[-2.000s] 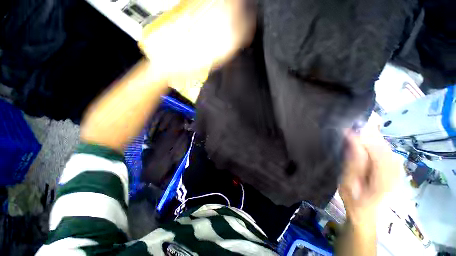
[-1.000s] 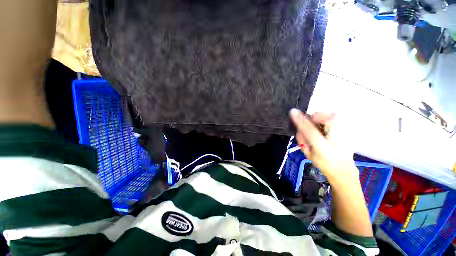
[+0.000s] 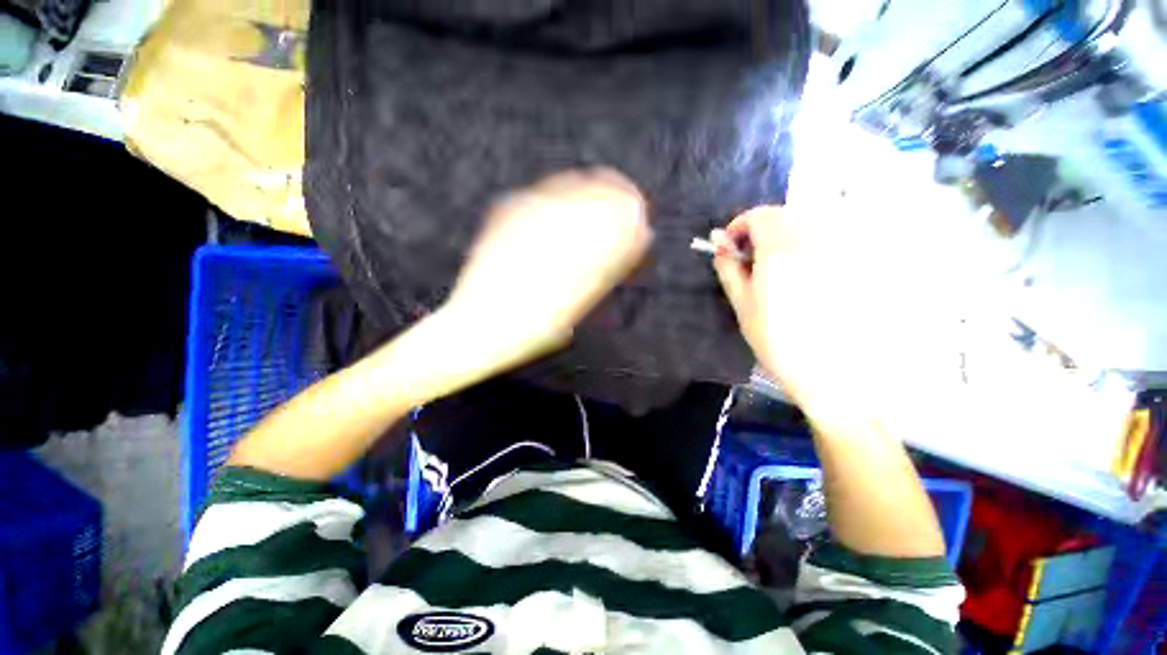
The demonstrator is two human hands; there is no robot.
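A dark mottled garment panel [image 3: 448,141] lies spread in front of me, its lower edge over my lap. My left hand [image 3: 563,243] is blurred above the middle of the panel, and its fingers cannot be made out. My right hand [image 3: 755,262] is at the panel's right side, its fingers pinching a thin pale stick-like tool [image 3: 704,244] that points left over the cloth. The hand is overexposed against the white table.
The white machine table [image 3: 998,422] is at right, with machine parts and cables [image 3: 998,77] at upper right. A yellow-tan piece [image 3: 218,115] lies upper left. Blue crates stand left [image 3: 256,384] and below the table [image 3: 755,473]. Red and blue items are at lower right.
My left hand has come in from the far left to over the panel. My right hand has moved up and now shows the pale tool. The panel lies flat, after hanging raised two seconds ago.
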